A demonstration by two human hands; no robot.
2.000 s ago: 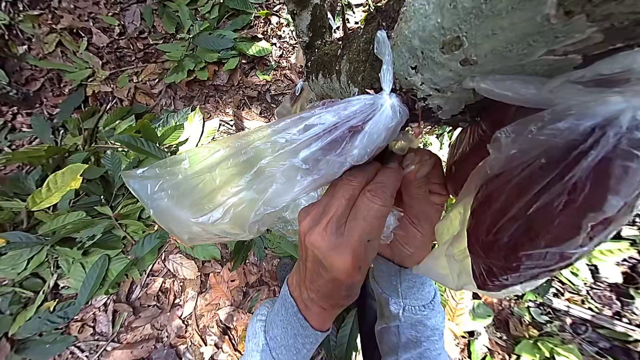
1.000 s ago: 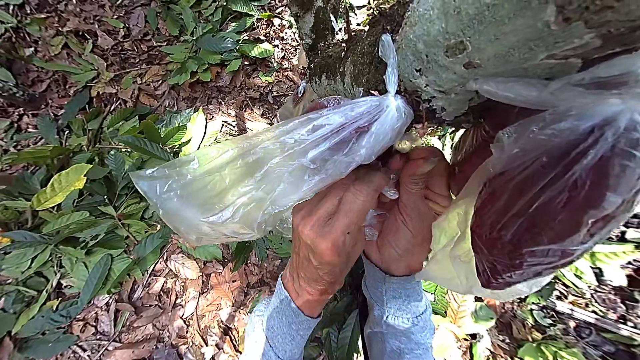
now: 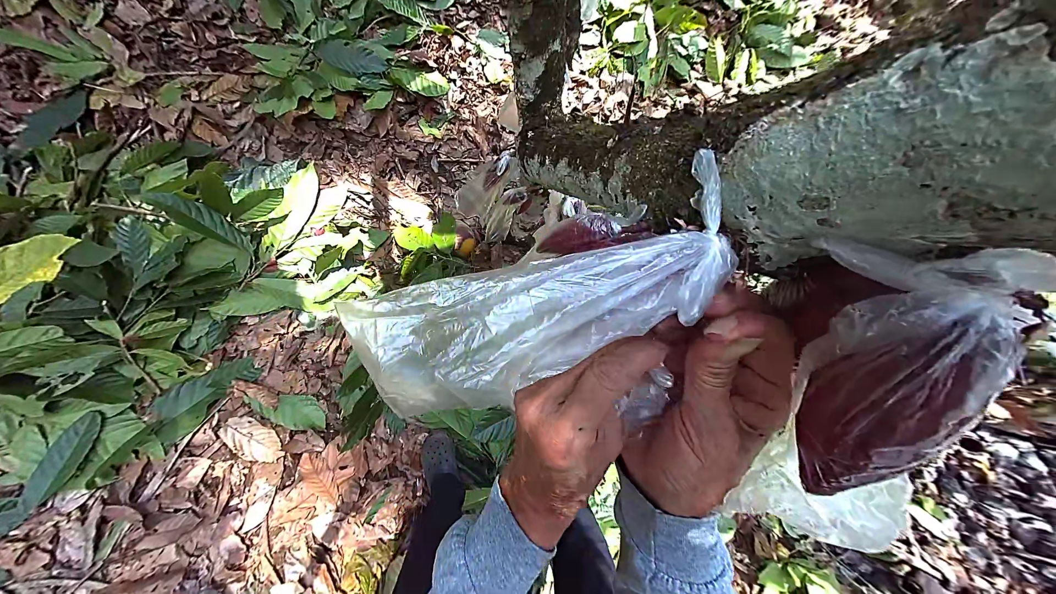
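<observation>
A clear plastic bag (image 3: 511, 318), knotted at its upper right end, hangs beside a tree trunk (image 3: 899, 148). My left hand (image 3: 577, 429) is closed on plastic at the bag's lower side, its fingertips hidden. Against it, my right hand (image 3: 718, 404) pinches plastic near the knot between thumb and fingers. Just right of my right hand, a dark red cacao pod (image 3: 891, 396) hangs in another knotted clear bag (image 3: 858, 511). More dark red shows behind my right fingers, under the trunk.
A mossy branch (image 3: 610, 157) leaves the trunk toward the upper left. More bagged pods (image 3: 586, 231) hang behind the near bag. Green leafy shoots (image 3: 198, 231) and dry leaf litter (image 3: 256, 445) cover the ground. A dark shoe (image 3: 439, 458) shows below.
My right hand has moved up to the bag's knotted end, with its thumb now raised there. The view has shifted, showing more of the branch and the bagged pods behind.
</observation>
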